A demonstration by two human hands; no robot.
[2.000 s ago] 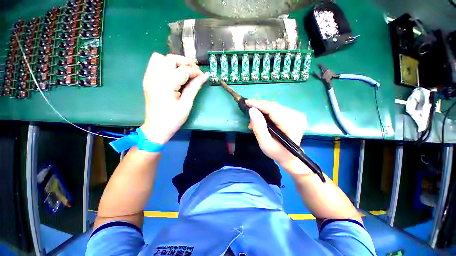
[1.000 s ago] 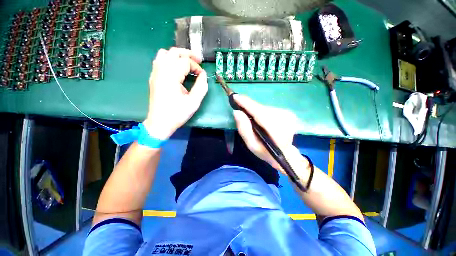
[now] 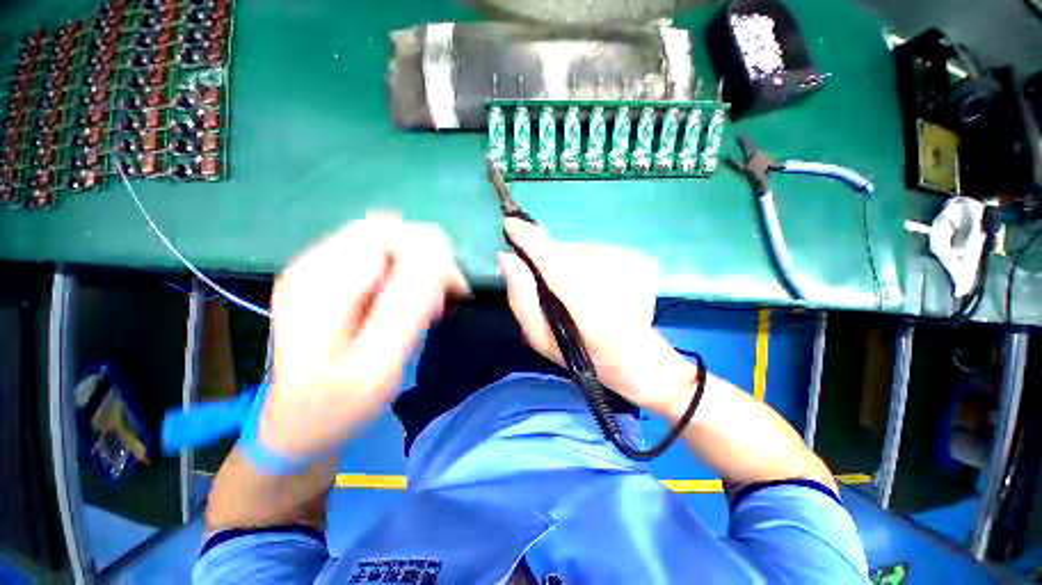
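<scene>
The green PCB panel (image 3: 606, 139) lies against the grey support (image 3: 560, 69), a row of several small boards with whitish parts. My right hand (image 3: 588, 299) is shut on the black soldering iron (image 3: 553, 299); its tip is at the panel's lower left corner. My left hand (image 3: 360, 314) is blurred, below and left of the panel, away from it, with fingers curled. The thin pale solder wire (image 3: 171, 247) runs from the left to this hand; its end at the fingertips cannot be seen. A blue strap (image 3: 217, 429) is on my left wrist.
PCB panels with reddish-brown parts (image 3: 114, 97) lie at left. A black parts box (image 3: 756, 51) stands behind the panel's right end. Blue-handled cutters (image 3: 763, 189) lie right of the panel. At far right are the black iron stand (image 3: 939, 114) and a white lump (image 3: 958, 242) with dark cable.
My left hand has moved down and left, away from the panel. My right hand has shifted slightly left and the iron stands steeper, its tip still at the panel's left end.
</scene>
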